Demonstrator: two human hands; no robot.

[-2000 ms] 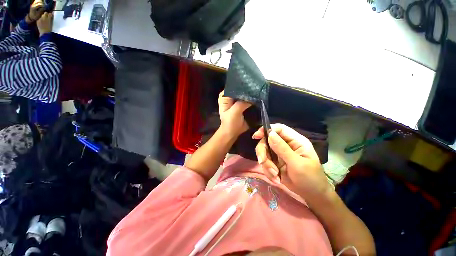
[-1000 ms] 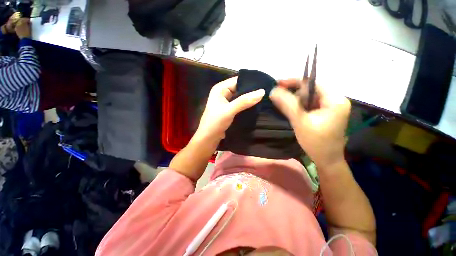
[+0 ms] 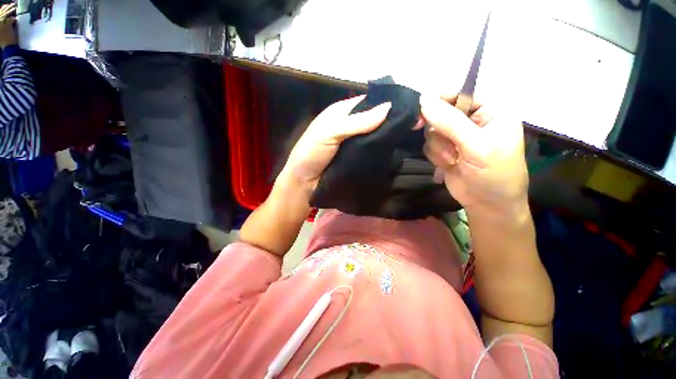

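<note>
A black folded garment piece is held up over the lap, in front of the table edge. My left hand grips its upper left part, thumb on top. My right hand pinches its upper right edge between thumb and finger. A slim dark metal tool also sits in my right hand, its narrow end pointing up over the white table. The rest of the tool is hidden by the hand.
The white table bears a dark cloth heap at left and a black flat rectangular object at right. A red crate is below the table edge. A person's striped sleeve is at far left.
Both hands have come together on the garment piece, which was held by my left hand alone two seconds ago. The tool has swung from the piece to point upward. The view has shifted slightly.
</note>
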